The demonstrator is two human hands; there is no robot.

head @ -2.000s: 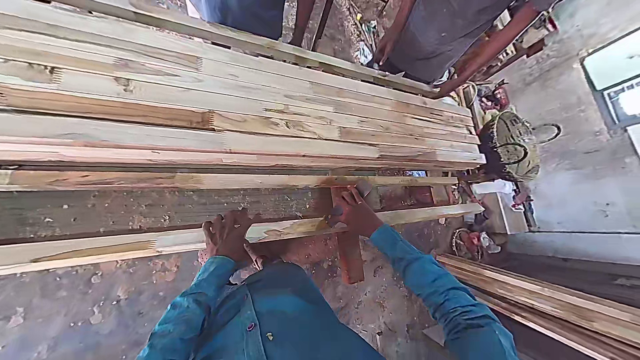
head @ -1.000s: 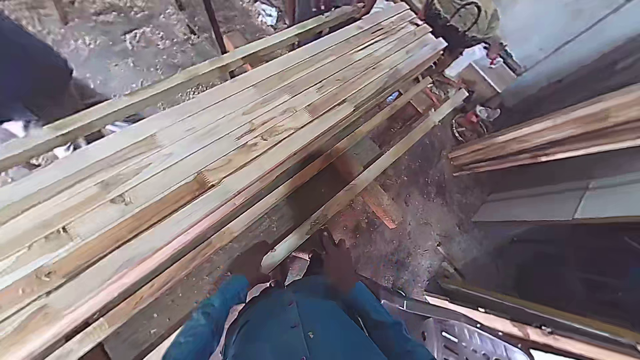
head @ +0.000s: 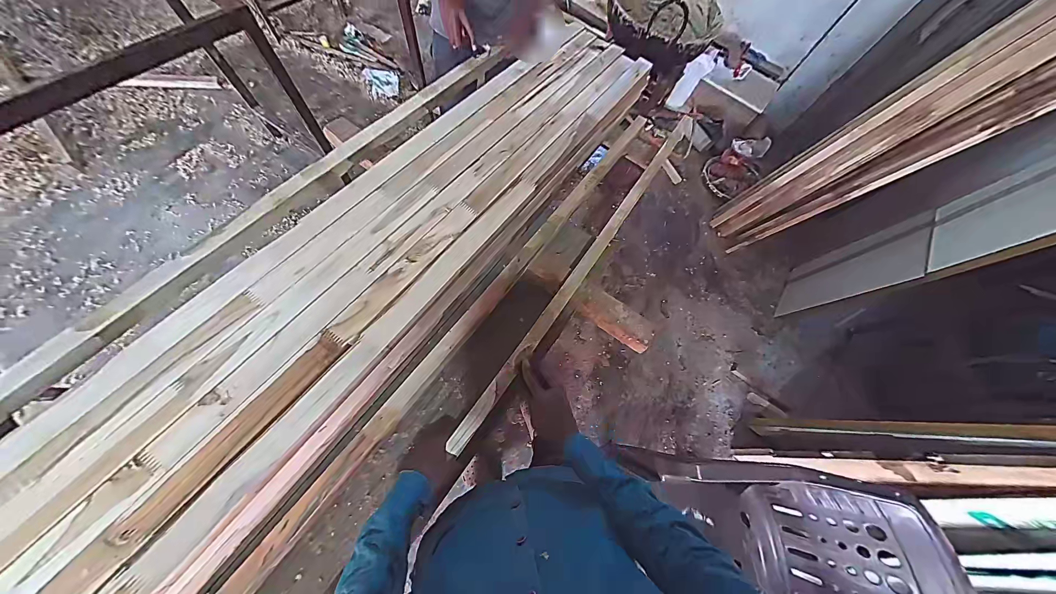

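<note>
A narrow wooden strip (head: 582, 268) runs from close to my body away toward the upper right, beside a wide stack of long wooden boards (head: 396, 239). My left hand (head: 435, 450) is at the strip's near end, its fingers partly hidden behind the wood. Farther along the strip, my right hand (head: 546, 400) is against its right side with the thumb near the top edge. Between the strip and the stack lies another long strip (head: 528, 247). A reddish wooden crosspiece (head: 615, 322) passes under the strip and sticks out to the right.
Another person's hand (head: 456, 23) shows beyond the stack's far end. A long beam (head: 206, 223) lies left of the stack. Leaning boards (head: 891, 124) stand at the right, a grey plastic chair (head: 841, 536) is near me at lower right, and a wire basket (head: 731, 173) sits beyond.
The view has turned strongly. My hands were on the strip's side partway along it; now my left hand is at its near end. The people across the stack have mostly left view.
</note>
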